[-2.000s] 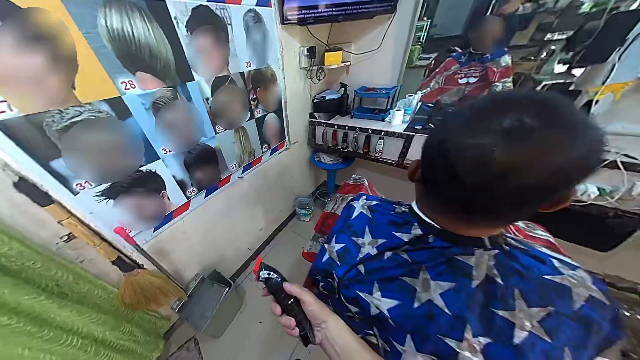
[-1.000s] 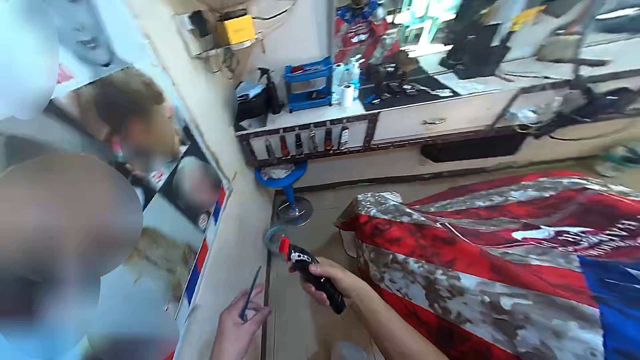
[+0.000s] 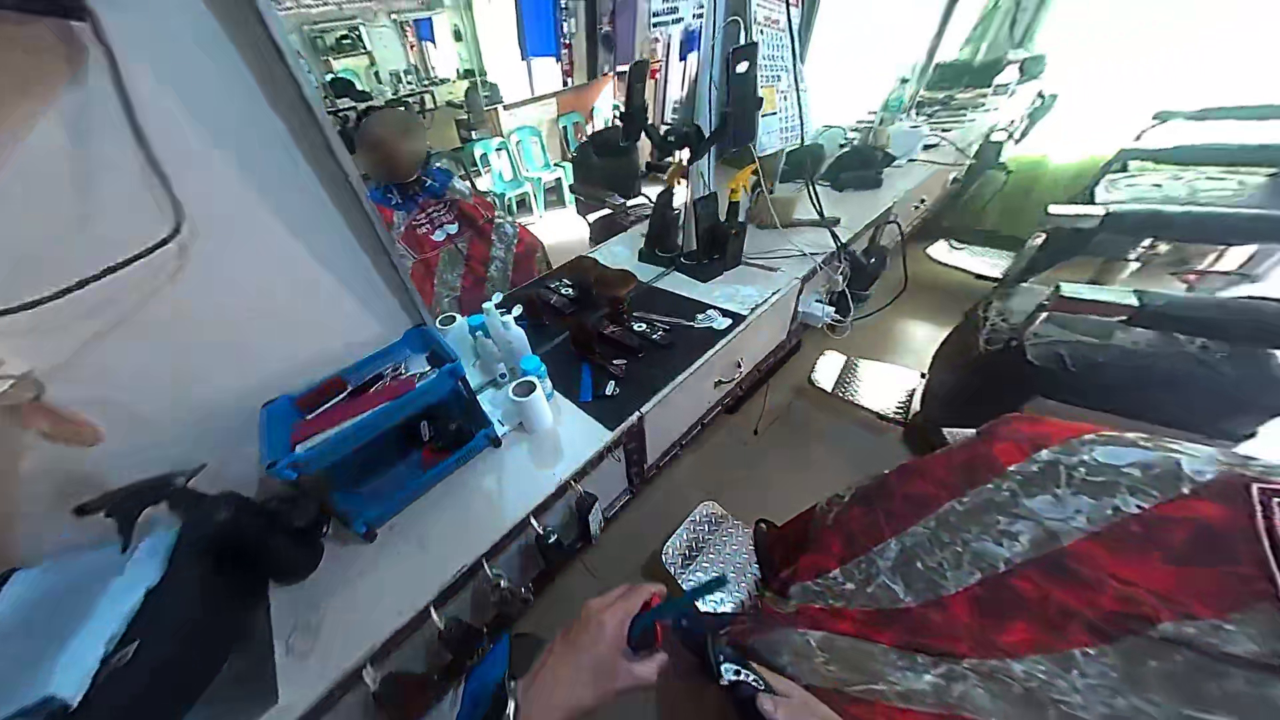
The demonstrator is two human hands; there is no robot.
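Note:
At the bottom centre, my left hand [image 3: 600, 650] holds a dark, thin tool that looks like a comb [image 3: 690, 602], with something red between the fingers. Just to its right, my right hand [image 3: 795, 698] is on the black hair clipper [image 3: 735, 670], mostly cut off by the lower edge. The clipper's head is close to the left hand's fingers; whether they touch is unclear. A red, grey and blue-starred barber cape appears beside the hands; its red-and-grey part [image 3: 960, 540] spreads over the lower right. The seated person [image 3: 395, 150] shows in the mirror.
A blue plastic basket [image 3: 375, 480] and white bottles [image 3: 505, 335] stand on the counter [image 3: 440, 540]. Clippers lie on a black mat [image 3: 650, 370]. More clippers hang along the counter's front. A metal footrest [image 3: 715, 545] is below, and dark barber chairs [image 3: 1120, 370] stand at right.
The view has swung right towards the mirror and counter. My two hands have come together, bringing the clipper beside the thin tool; a second ago they were apart.

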